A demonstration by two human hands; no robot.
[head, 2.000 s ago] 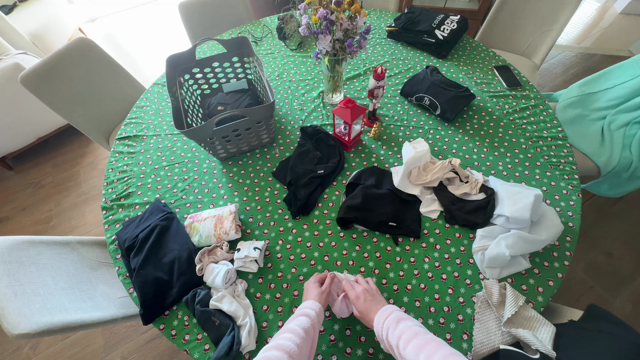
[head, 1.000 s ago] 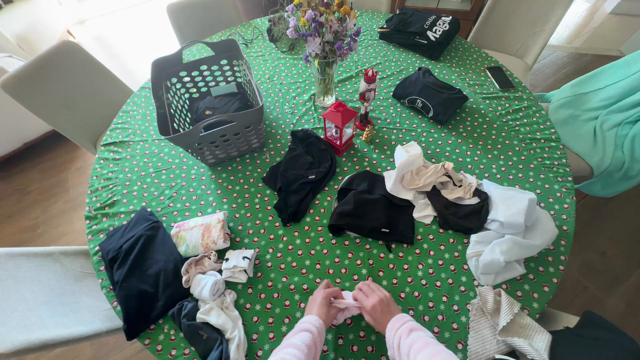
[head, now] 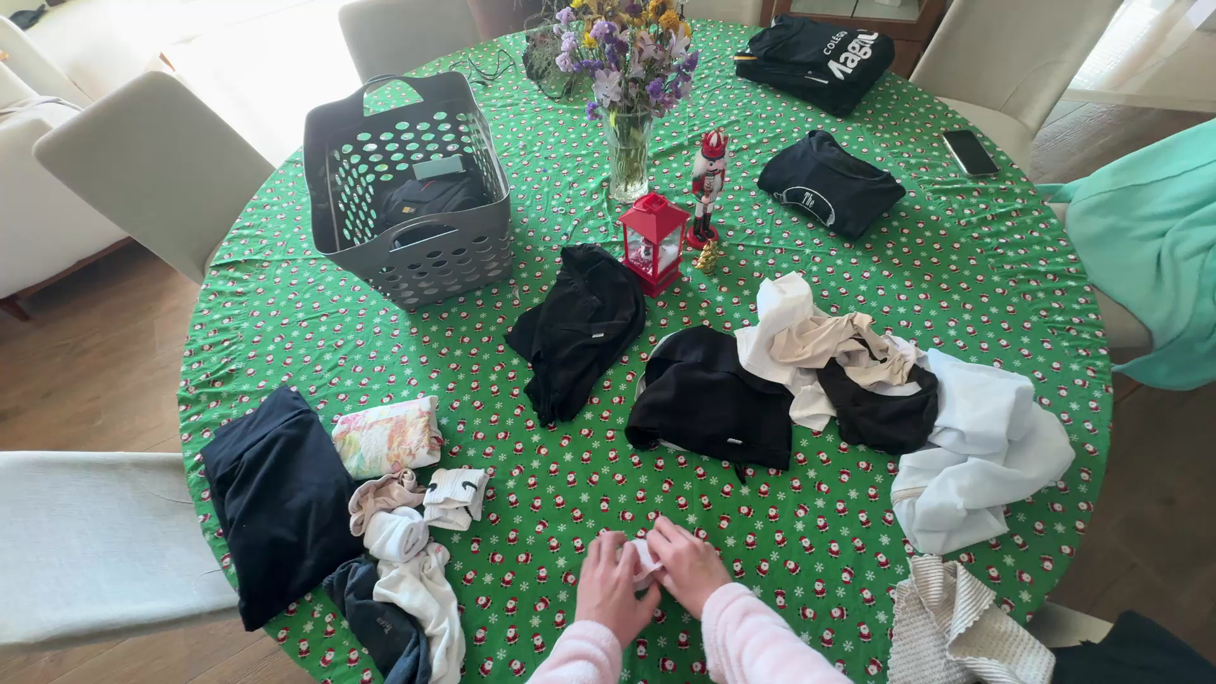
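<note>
My left hand (head: 613,587) and my right hand (head: 686,568) meet at the near middle of the table, both pinching a small pale pink cloth (head: 646,560) that is mostly hidden by the fingers. To their left lie a small white folded garment with dark marks (head: 456,496), a beige bundle (head: 384,499), a white rolled cloth (head: 396,534) and a crumpled white garment (head: 423,603). Beyond my hands rests a black garment (head: 712,404). Beside it is a heap with a beige cloth (head: 836,347), a black piece (head: 883,413) and a white garment (head: 997,446).
A grey plastic laundry basket (head: 446,261) holds dark clothes. Around the table's middle stand a glass vase (head: 630,157), a red lantern (head: 654,242) and a nutcracker figure (head: 709,185). Folded dark clothes (head: 280,503) lie at left. A phone (head: 971,153) lies near the right edge.
The pink cloth hung lower from my fingers two seconds ago; now it is a smaller, more compact bundle between them. The view has shifted slightly.
</note>
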